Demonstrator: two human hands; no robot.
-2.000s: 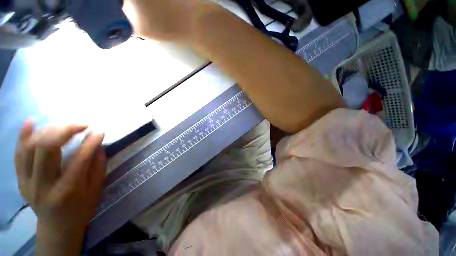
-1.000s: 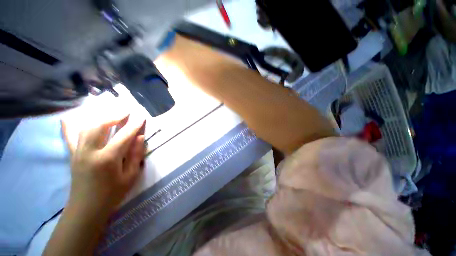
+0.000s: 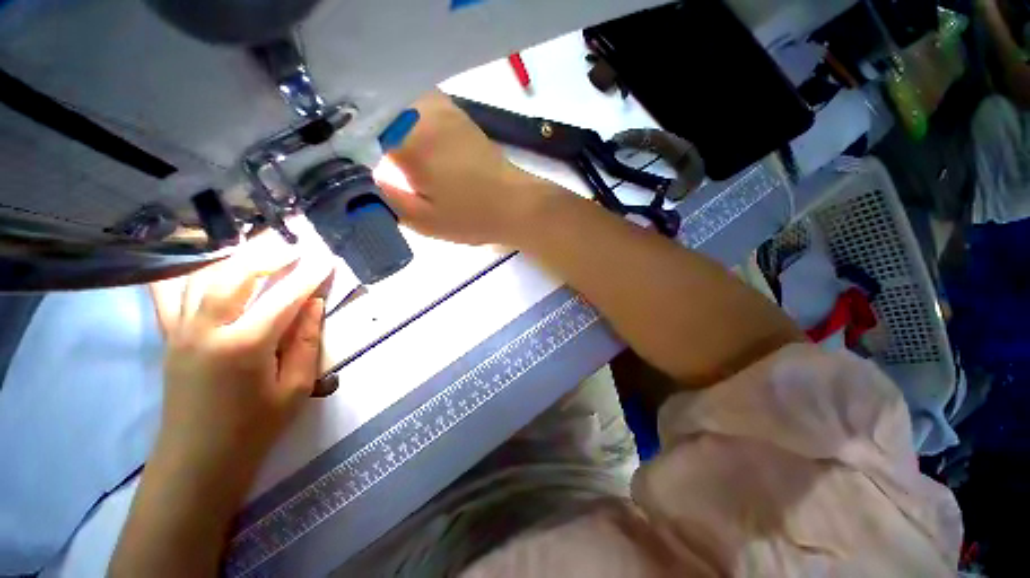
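Observation:
The white sewing machine head (image 3: 124, 124) fills the upper left. The grey ribbed attachment (image 3: 375, 239) hangs beside the needle area. My left hand (image 3: 243, 339) lies low beside it, fingertips reaching under the head into strong glare; whether they pinch cloth cannot be told. Pale blue-white fabric (image 3: 79, 395) spreads to the left of this hand. My right hand (image 3: 452, 175) is bent close behind the attachment, against the head. A small blue patch (image 3: 399, 129) shows at its fingers, which are partly hidden and washed out.
Black-handled shears (image 3: 565, 141) lie beyond my right forearm, with a tan-grey ring (image 3: 666, 152) by their loops. A black flat phone-like rectangle (image 3: 712, 85) and a red tool (image 3: 518, 70) lie farther back. The ruler edge (image 3: 418, 423) runs in front; a perforated basket (image 3: 892, 254) stands right.
My left hand has moved right and up to the needle area. My right hand has come into fuller view beside the head. The camera view has shifted, showing more of the machine, shears and black rectangle.

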